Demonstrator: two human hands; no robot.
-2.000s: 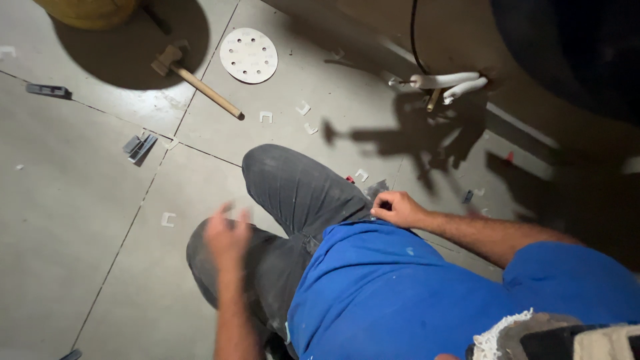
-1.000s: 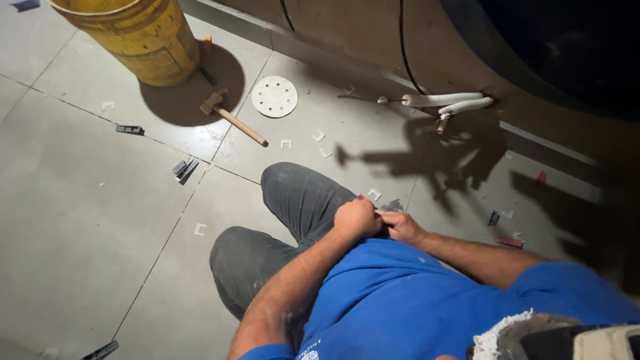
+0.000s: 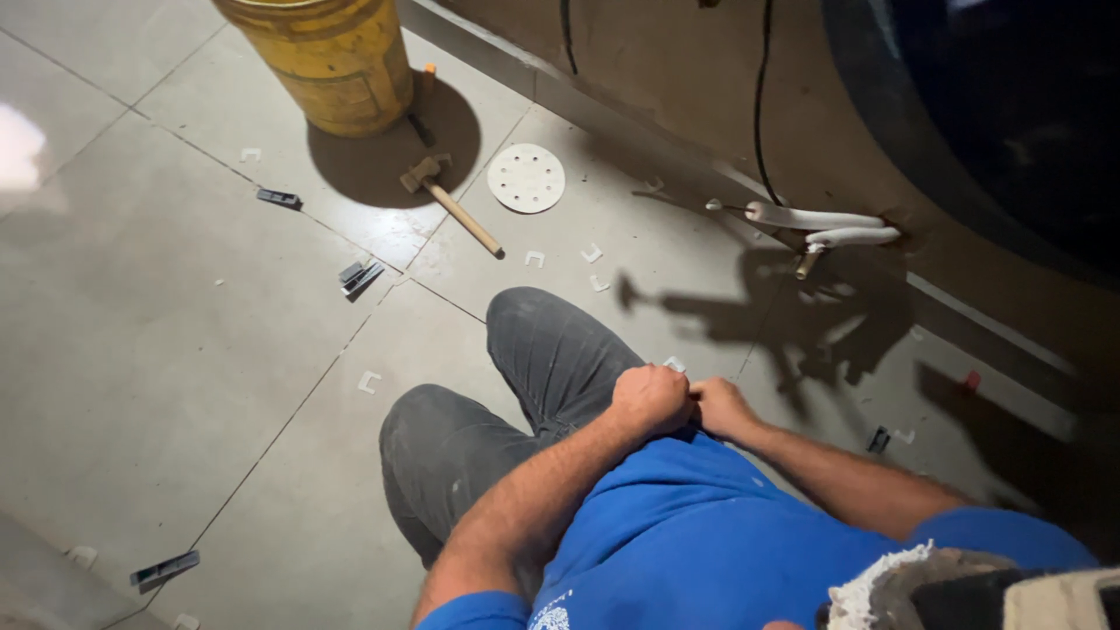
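Note:
My left hand [image 3: 652,398] is closed in a fist at my waist, above the grey trousers [image 3: 560,363] and the hem of the blue shirt [image 3: 700,516]. Touching it, my right hand [image 3: 723,408] has its fingers bent inward. The fingertips of both are hidden, so whether they hold cloth or something small cannot be told. A small white U-shaped plastic piece [image 3: 674,364] shows just beyond the left knuckles. Both knees are bent over the grey tile floor [image 3: 280,350].
Ahead stand a yellow bucket [image 3: 350,79], a wooden-handled mallet [image 3: 464,219] and a white perforated sanding disc [image 3: 526,178]. Grey tile-levelling wedges [image 3: 360,278] and white plastic bits [image 3: 535,258] are scattered about. White-sleeved pipes [image 3: 818,217] stick out of the wall at right, near a black cable [image 3: 761,114].
Two seconds ago my left hand was raised over a thigh, apart from the right; it has since moved to meet the right hand at the waist. The view has shifted, showing more of the bucket.

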